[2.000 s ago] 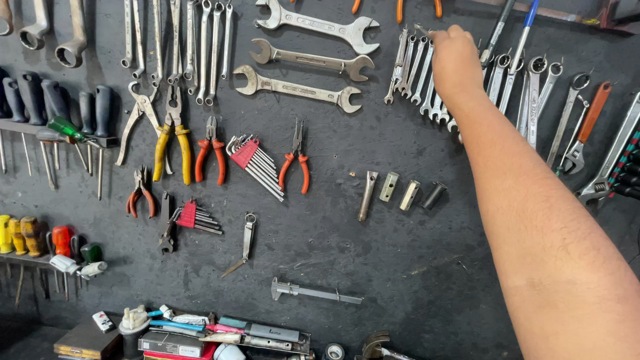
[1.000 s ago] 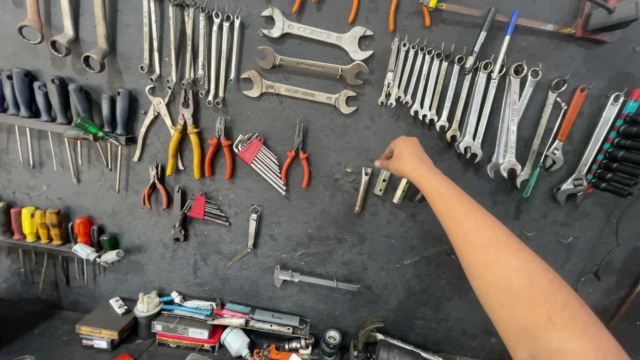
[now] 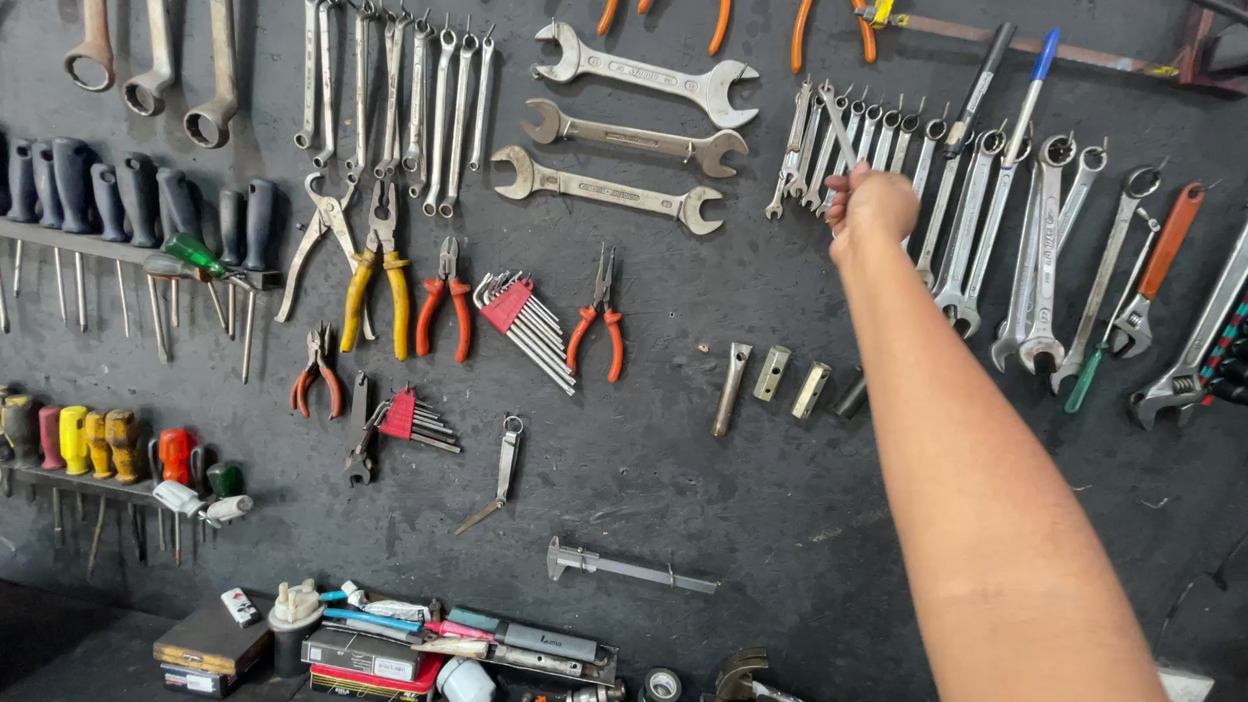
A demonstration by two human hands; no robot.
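My right hand (image 3: 875, 207) is raised against the black tool wall, its fingers closed on the lower part of a small combination wrench (image 3: 838, 125). The upper end of that wrench is at the hooks of the row, and it leans across its neighbours; whether it still hangs on a hook I cannot tell. Left of it hang other small combination wrenches (image 3: 788, 151), and larger combination wrenches (image 3: 1045, 253) hang to the right. Three double open-end wrenches (image 3: 634, 76) are mounted further left. My left hand is out of view.
Pliers (image 3: 383, 263), hex key sets (image 3: 526, 322) and a vernier caliper (image 3: 629, 569) hang on the wall. Racks hold screwdrivers (image 3: 73, 185) at the left. Below stand a wooden box (image 3: 210, 639) and other boxes. Short metal sockets (image 3: 772, 373) are beside my forearm.
My right hand has moved up from near the short metal sockets to the row of small combination wrenches and has taken hold of one.
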